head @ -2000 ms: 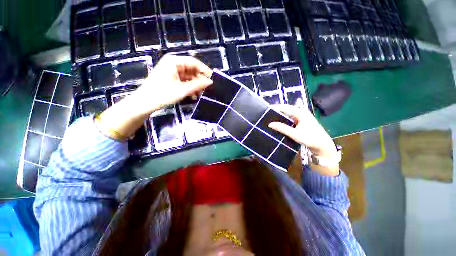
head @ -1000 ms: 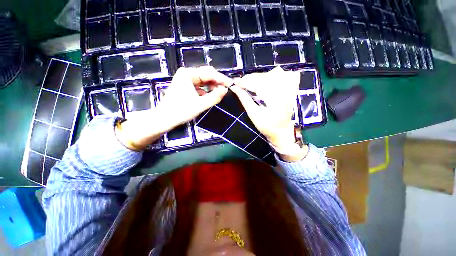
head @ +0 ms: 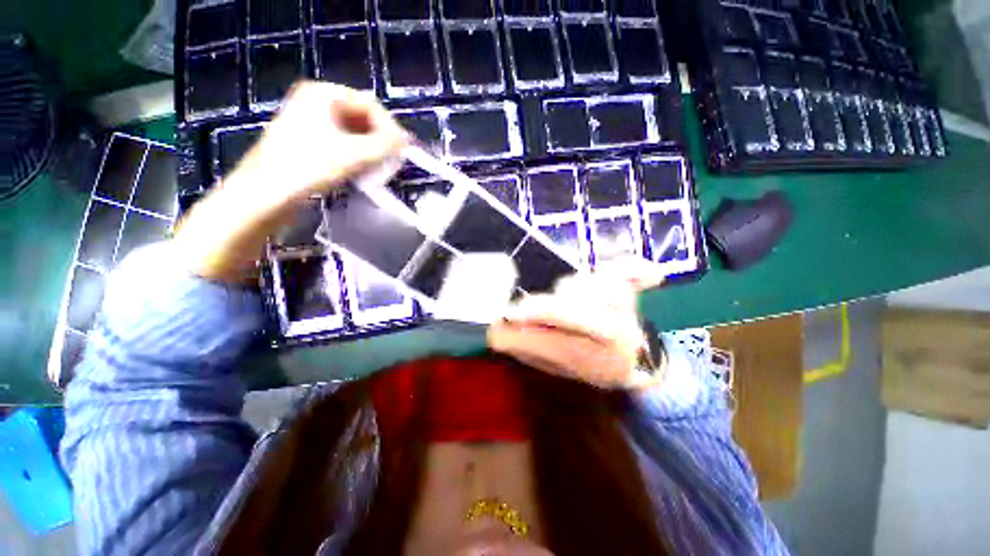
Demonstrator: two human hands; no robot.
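An adhesive sheet [head: 491, 226] of dark rectangles divided by white lines is held at a slant above the parts tray [head: 532, 111]. My left hand [head: 331, 136], blurred, grips the white grid at the sheet's upper left end. The white bands look wide and partly lifted there, and a grey flap [head: 375, 234] hangs below them. My right hand [head: 575, 326] holds the sheet's lower right end. A pale patch [head: 478, 285] shows on the sheet near my right fingers. My right fingertips are partly hidden. Rows of glinting frame parts lie in the tray's pockets.
A spare adhesive sheet [head: 114, 234] lies on the green surface at left, beside a dark fan [head: 27, 114]. Another filled tray [head: 820, 103] is at back right, with a crumpled dark cloth [head: 747, 228] in front. A blue bin [head: 35, 472] and cardboard [head: 769, 407] are below.
My left hand has moved up and left, away from my right hand, with the white grid. My right hand has moved down a little and more of the sheet shows between them.
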